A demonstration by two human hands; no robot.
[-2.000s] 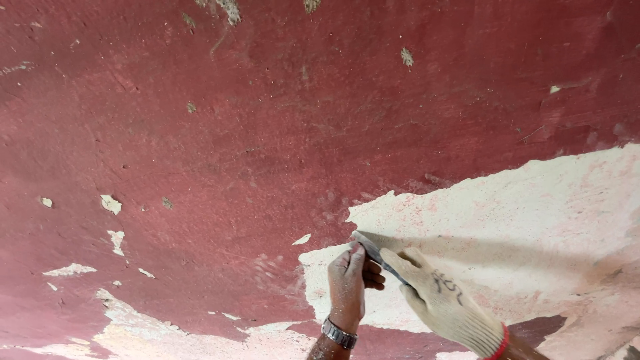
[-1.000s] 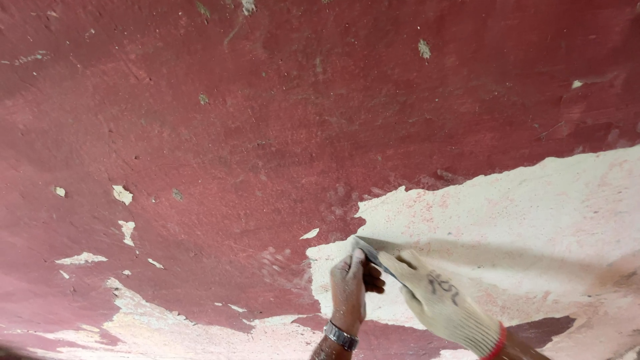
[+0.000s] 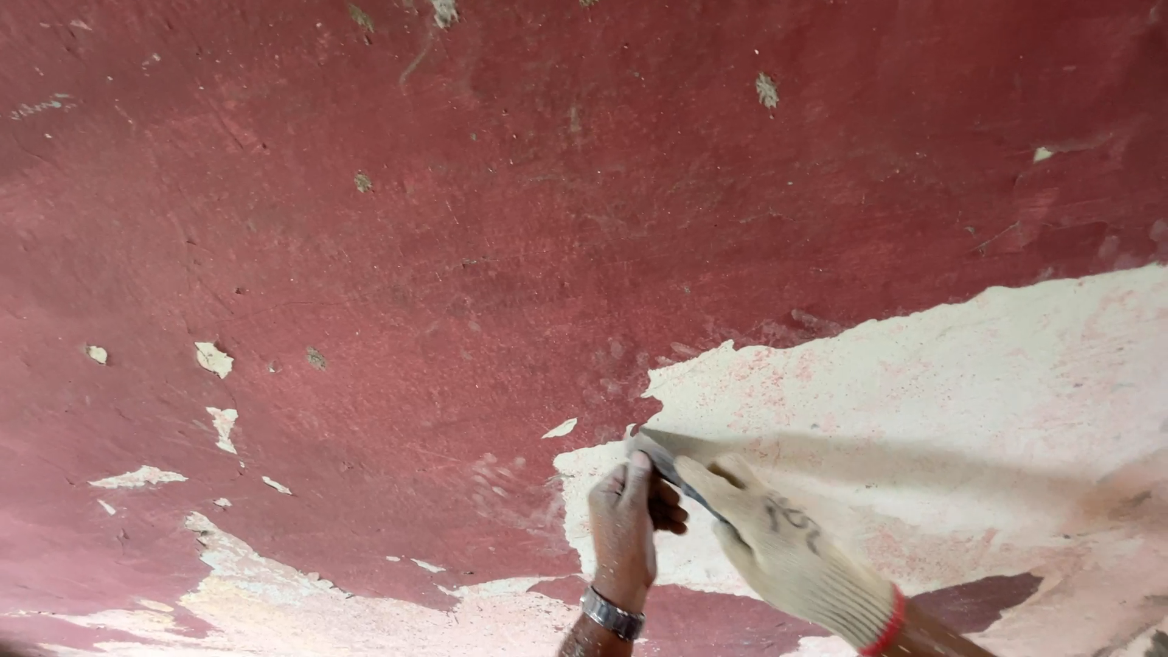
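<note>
My right hand (image 3: 776, 538), in a cream knitted work glove with a red cuff, is closed on a grey metal scraper (image 3: 671, 470). The scraper's tip lies at the ragged paint edge between dark red paint (image 3: 456, 274) and the bare whitish wall surface (image 3: 912, 383). My bare left hand (image 3: 625, 525), dusty and with a metal watch (image 3: 612, 613) on its wrist, is at the scraper's front end, thumb against the blade and the other fingers curled. Whether those fingers also grip the blade from beneath is hidden.
A small pale chip mark (image 3: 560, 428) lies left of the scraper tip. More bare patches (image 3: 214, 359) dot the red paint at the left. A larger peeled area (image 3: 265, 584) runs along the bottom, and a dark red paint remnant (image 3: 981, 598) is at the lower right.
</note>
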